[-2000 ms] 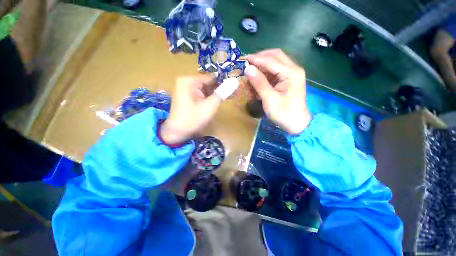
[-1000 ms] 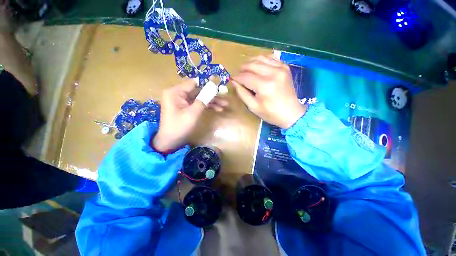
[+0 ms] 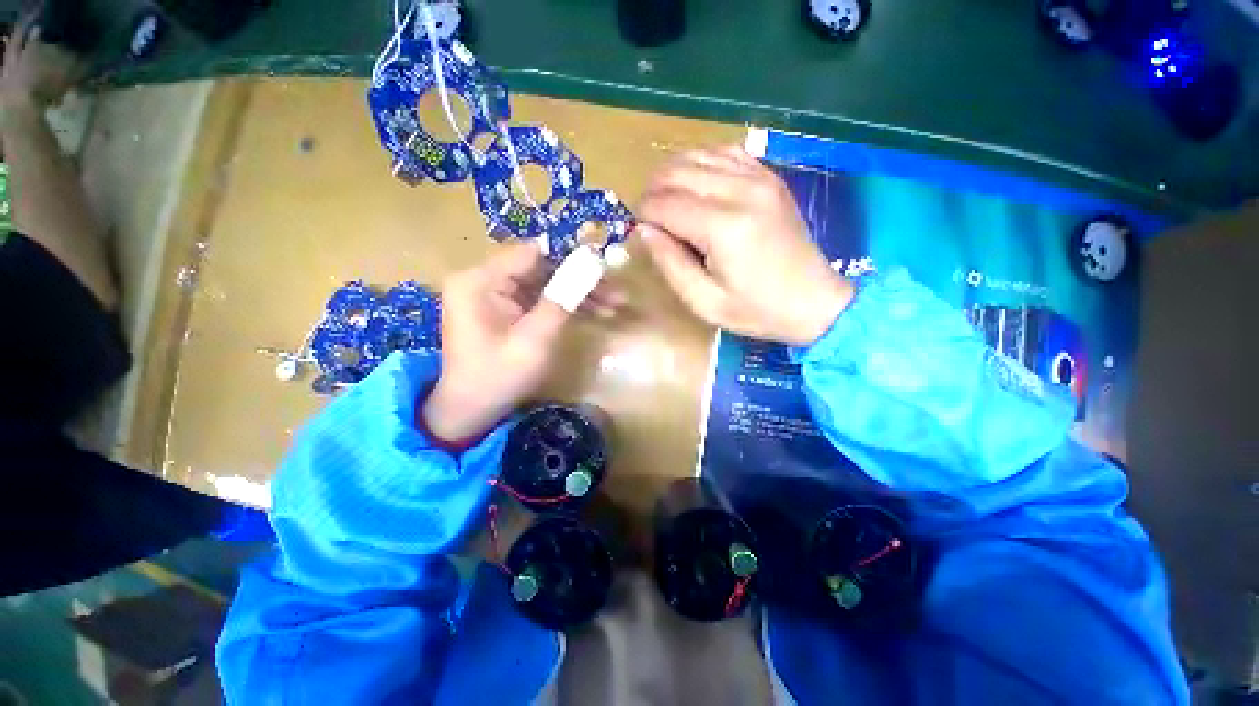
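A chain of blue ring circuit boards (image 3: 526, 179) with white leads runs from the top left of the bench down to my hands. My left hand (image 3: 504, 324), with a white finger cot, holds the lowest board by its near edge. My right hand (image 3: 732, 246) has its fingertips at that board's right edge, by a small red spot; what they pinch is too small to tell. Several black housings (image 3: 555, 458) with green-ended components and red lead wires stand near my lap, not touched by my hands.
A board pile (image 3: 373, 334) lies left on the cardboard bench top (image 3: 262, 193). A blue printed sheet (image 3: 939, 262) lies right, with a round end piece (image 3: 1102, 248) at its upper right. The green belt (image 3: 746, 69) carries round pieces and a blue light. Another person's arm (image 3: 62, 207) is at left.
The view has shifted since two seconds ago. The board chain has come lower and spread out flatter, in clearer view. My right hand has stayed close to the lowest board, its fingers now more curled.
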